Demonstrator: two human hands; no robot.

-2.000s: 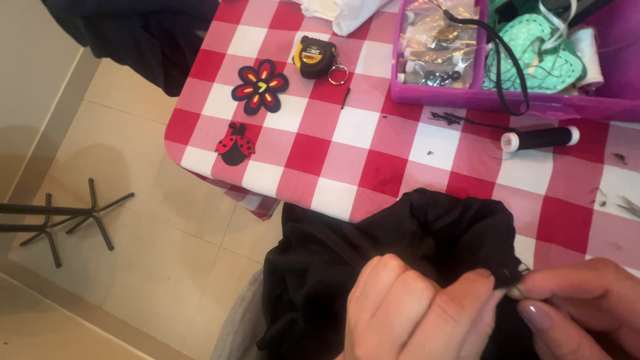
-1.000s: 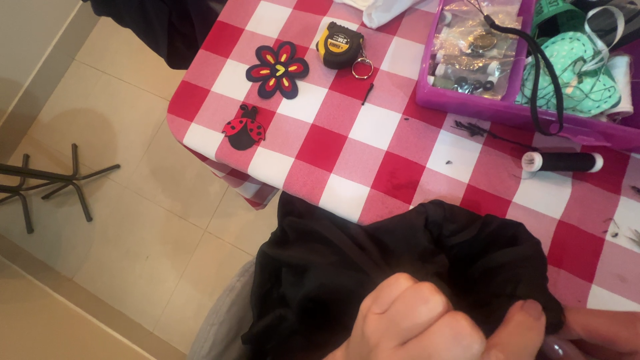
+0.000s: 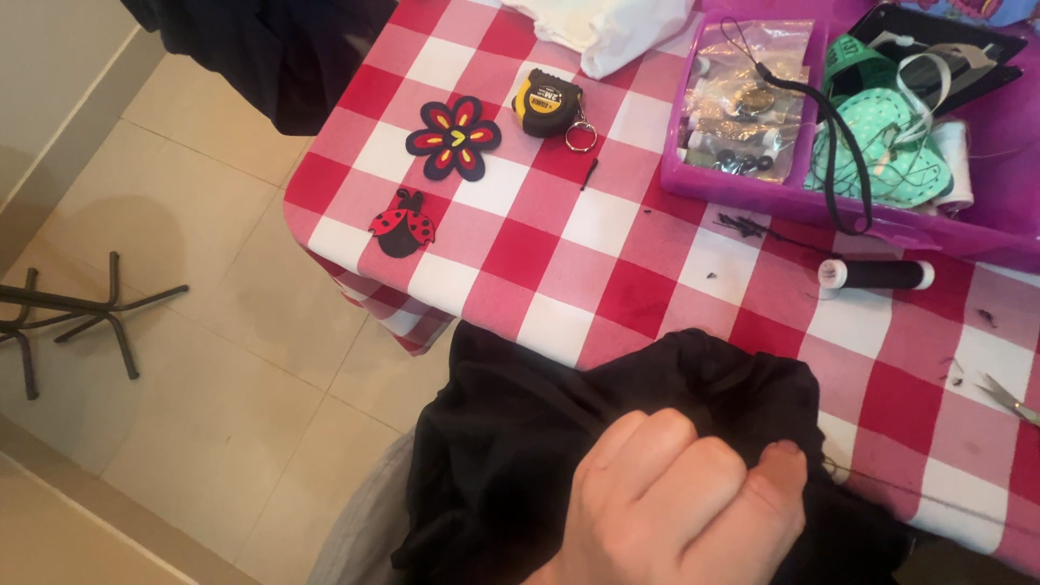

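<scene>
My left hand (image 3: 682, 504) is closed on a black cloth garment (image 3: 504, 439), its thumb pressed on the fabric near the right side of the bunch. The cloth lies over my lap and against the table edge. A thin dark thread (image 3: 918, 491) runs from beside my thumb to the right edge of the view. My right hand is out of sight. A spool of black thread (image 3: 876, 275) rests on the checked tablecloth above the garment. Small scissors (image 3: 1009, 398), partly cut off, lie at the right edge. Any needle is not visible.
A purple plastic sewing box (image 3: 756, 193) holds bagged buttons and a green tape measure (image 3: 849, 69). On the table (image 3: 552, 325) lie a tape measure with key ring (image 3: 547, 104), a flower patch (image 3: 455, 138) and a ladybug patch (image 3: 404, 226). Black metal legs (image 3: 106, 309) stand on the floor.
Two seconds ago both hands met at the cloth with fingertips together; my right hand has since gone out of view to the right. The thread now stretches from the cloth.
</scene>
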